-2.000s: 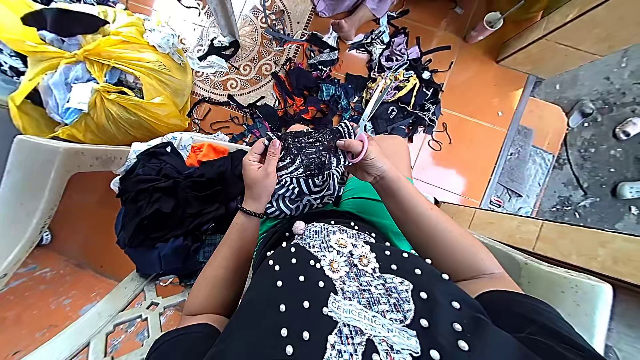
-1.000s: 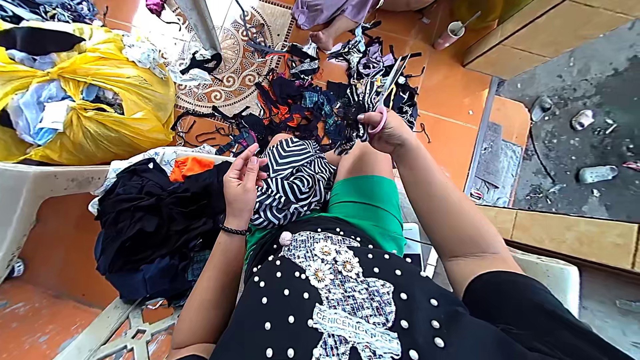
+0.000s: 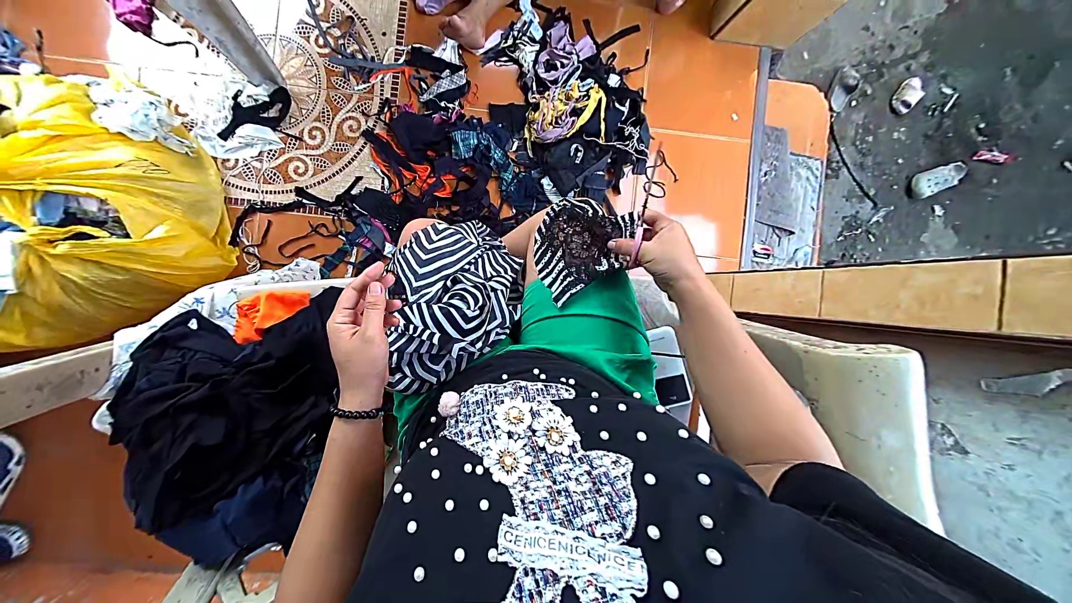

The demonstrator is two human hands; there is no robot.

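Note:
Black-and-white patterned cloth (image 3: 456, 289) lies bunched over my lap on the left, and my left hand (image 3: 364, 322) pinches its left edge between thumb and fingers. In my right hand (image 3: 662, 251) are pink-handled scissors (image 3: 638, 244), their blades pointing away from me. The same hand also grips a striped piece with black lace (image 3: 578, 243), which hangs over my right knee. Whether this piece joins the larger cloth cannot be told. Green shorts (image 3: 586, 335) show beneath.
Cut scraps of cloth (image 3: 569, 126) cover the tiled floor ahead. A yellow plastic bag (image 3: 109, 209) of cloth stands left. Dark clothes (image 3: 226, 410) hang over the chair's arm (image 3: 59, 381). Another person's bare foot (image 3: 466, 25) is at the far edge. A tiled ledge (image 3: 904, 293) runs right.
My hands were together on lacy cloth, then moved apart. My right hand, out over the scraps a second ago, is back nearer my knee with the striped lace piece.

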